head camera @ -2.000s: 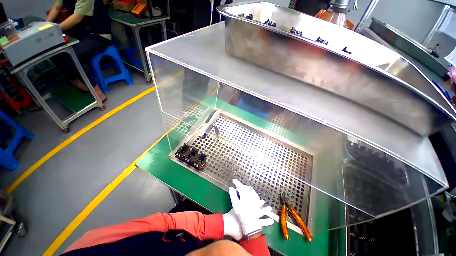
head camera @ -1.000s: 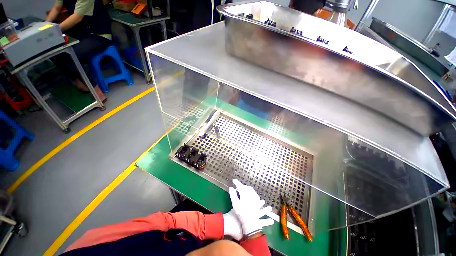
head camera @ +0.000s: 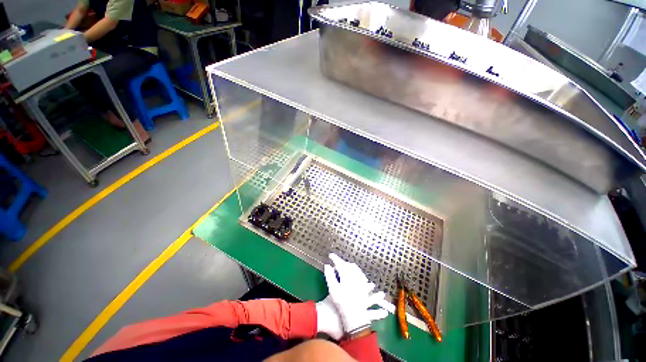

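My left hand (head camera: 348,293), in a thin white glove, lies at the near edge of the perforated metal plate (head camera: 340,205), its fingers apart and nothing seen in it. A second red sleeve (head camera: 363,348) shows just below it at the bottom edge; my right hand cannot be told apart from the left there. Cutters with orange handles (head camera: 402,314) lie right of the glove, untouched, jaws on the plate and handles over its near rim. Black coil parts (head camera: 270,220) stand in a short group at the plate's near-left corner.
A clear acrylic hood (head camera: 283,106) covers the plate, with a large steel pan (head camera: 453,92) on top. Black parts (head camera: 538,247) lie in a dark area at right. A person (head camera: 117,28) sits at a table (head camera: 85,78) at upper left, near a blue stool (head camera: 157,92).
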